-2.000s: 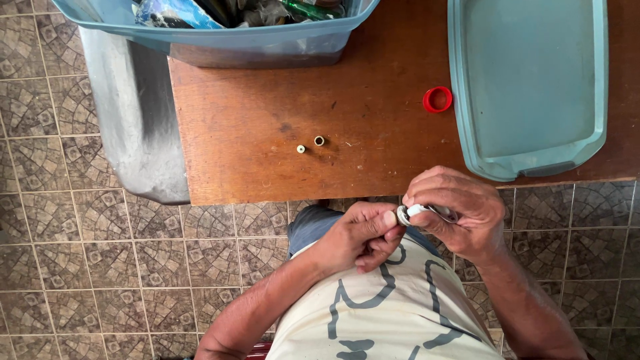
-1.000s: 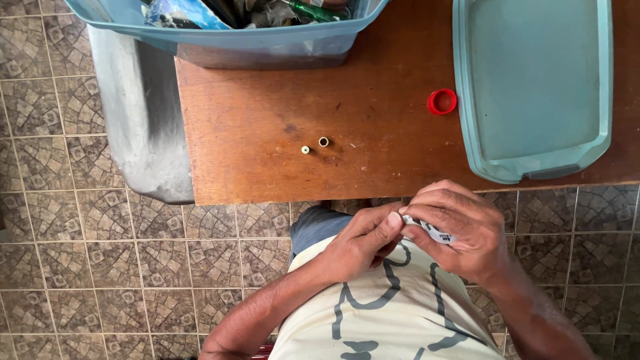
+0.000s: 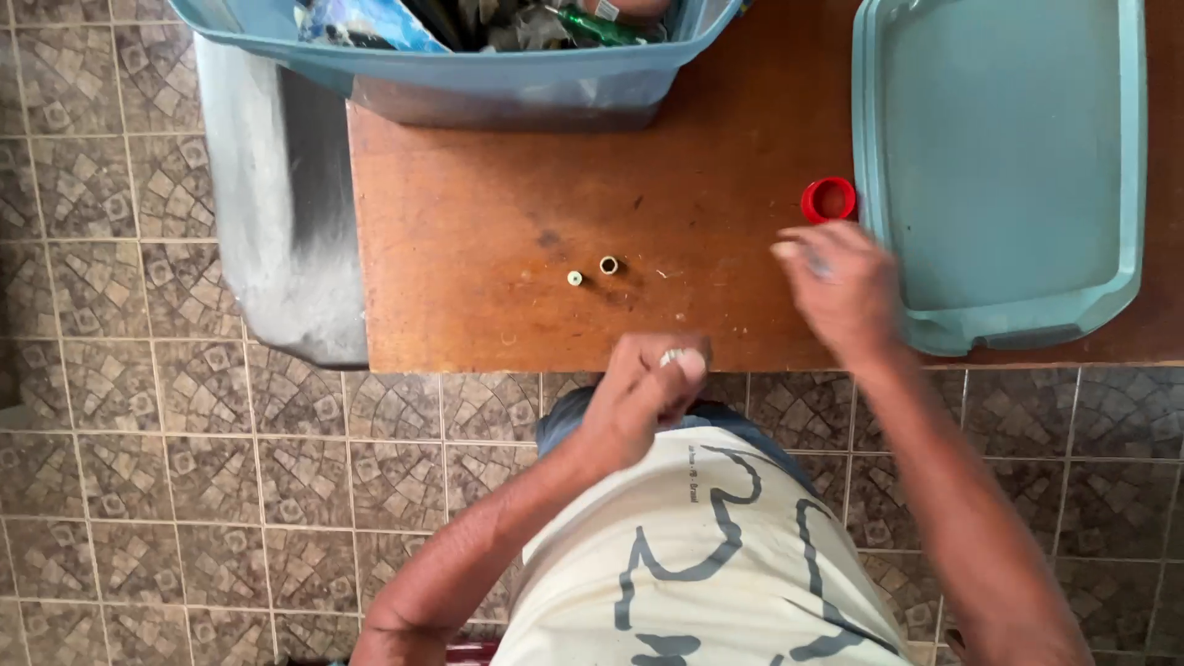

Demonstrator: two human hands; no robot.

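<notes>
My left hand (image 3: 647,388) is closed around a small whitish piece (image 3: 672,355) at the table's front edge; its kind cannot be told. Over the table, just below a red plastic ring-shaped cap (image 3: 828,200), is my right hand (image 3: 844,282), blurred, with a greyish thing partly visible among the fingers. To the left on the wooden table (image 3: 481,213) stand two small parts close together: a pale round one with a dark centre (image 3: 574,277) and a hollow brass-coloured ring or sleeve (image 3: 609,265).
A blue plastic bin (image 3: 518,88) holding mixed items, a green-handled tool (image 3: 601,28) among them, stands at the back. A light blue lid (image 3: 1013,157) lies at the right. Beside the table's left end is a grey moulded surface (image 3: 277,213). The floor is tiled.
Both hands were together at the table's front edge; now they are apart. My right hand has moved up and right, towards the red cap. The left stays near the edge.
</notes>
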